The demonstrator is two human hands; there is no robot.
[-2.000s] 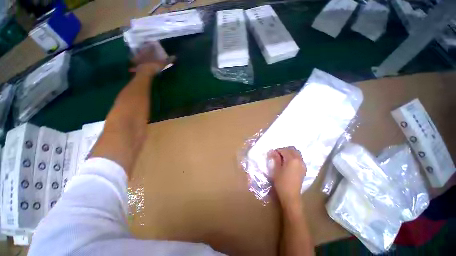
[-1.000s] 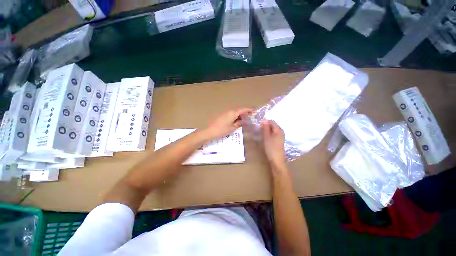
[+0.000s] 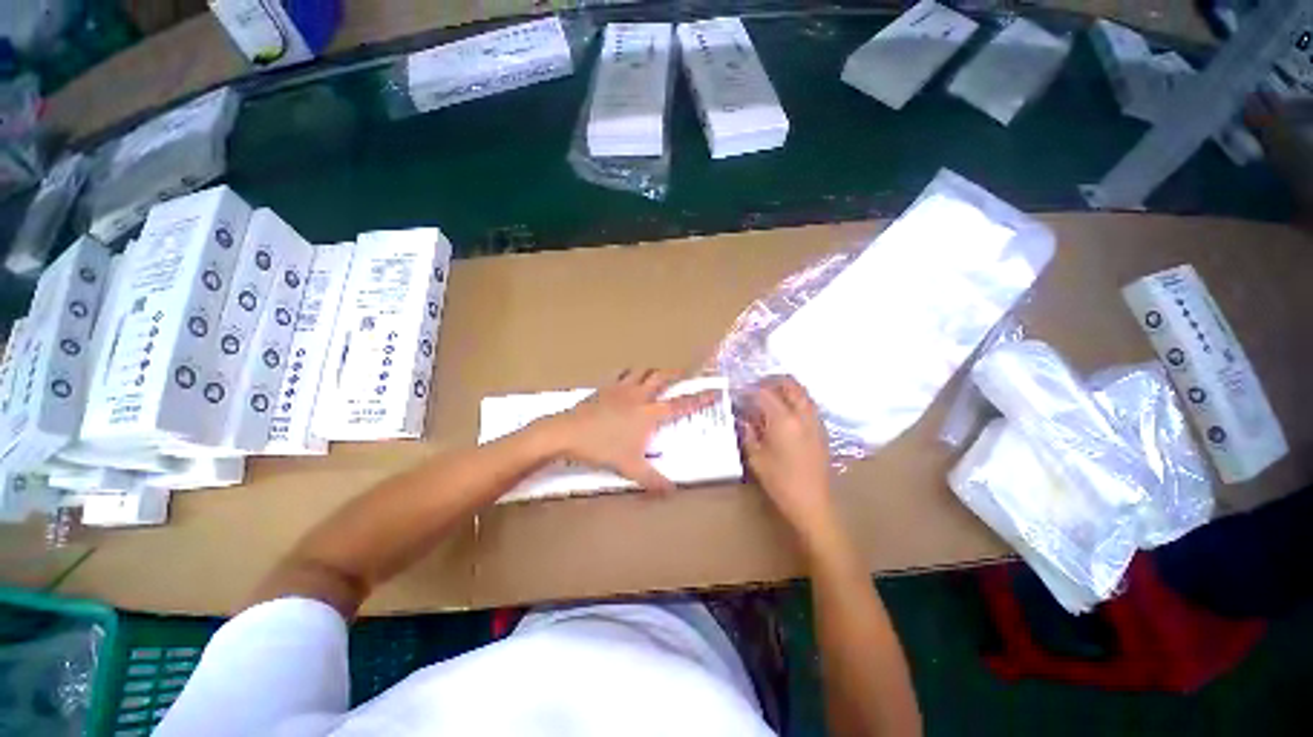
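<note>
A white product box (image 3: 540, 418) lies flat on the brown bench in front of me. My left hand (image 3: 629, 429) lies on its top with the fingers spread. My right hand (image 3: 785, 439) is at the box's right end, fingers bent at the edge of a clear plastic film; its exact grip is hidden. The stack of empty poly bags (image 3: 922, 317) lies just right of the hands, with loose crinkled film (image 3: 778, 310) at its left end. The pile of unbagged boxes (image 3: 187, 324) leans at the left.
Several boxes, some bagged (image 3: 629, 94), lie on the green conveyor belt (image 3: 475, 173). A grey metal post (image 3: 1188, 123) stands at the upper right. Spare bag bundles (image 3: 1066, 461) and a single box (image 3: 1207, 374) lie at the right. A green crate (image 3: 144, 677) is at the lower left.
My left hand has moved from the film onto the box. The box has shifted right, against my right hand. Earlier, my left hand was over the belt.
</note>
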